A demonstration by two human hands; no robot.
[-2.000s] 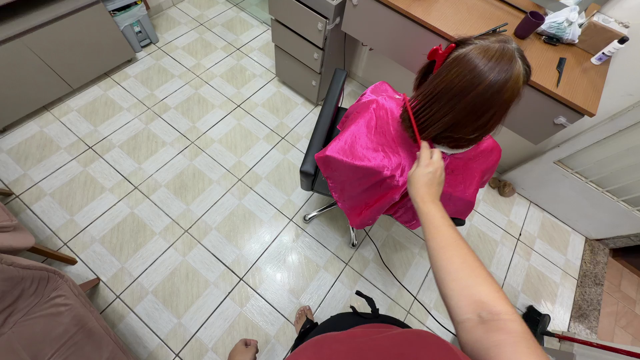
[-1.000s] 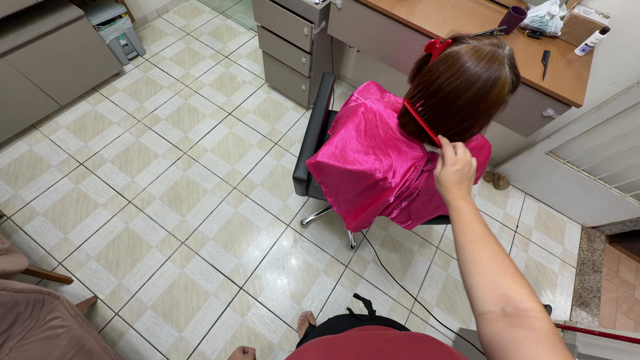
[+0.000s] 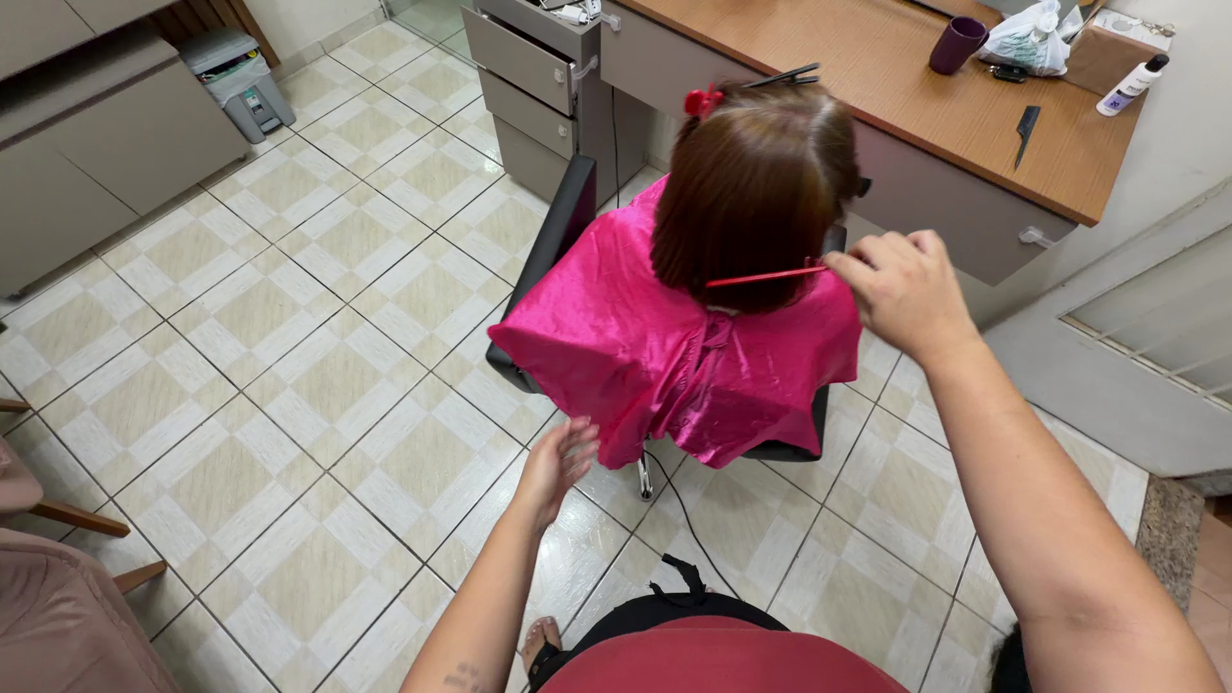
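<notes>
A seated person with straight reddish-brown hair (image 3: 751, 192) faces the counter, wearing a shiny pink cape (image 3: 616, 308). A red hair clip (image 3: 704, 102) and dark clips (image 3: 782, 76) sit at the top of the hair. My right hand (image 3: 903, 289) grips a red comb (image 3: 767, 277), which lies almost level against the lower ends of the hair at the back. My left hand (image 3: 561, 467) is raised beside the cape's lower left edge, fingers apart, with nothing in it.
The wooden counter (image 3: 866, 58) bears a purple cup (image 3: 958, 45), a plastic bag (image 3: 1028, 38), a dark comb (image 3: 1027, 135) and a bottle (image 3: 1133, 86). Around the black chair (image 3: 558, 245) is tiled floor, with a black cord (image 3: 688, 520) across it. Drawers (image 3: 525, 72) stand at upper left.
My left hand has risen from the bottom edge toward the cape. The red comb, slanted in the hair before, is now nearly level at its ends. The view has shifted.
</notes>
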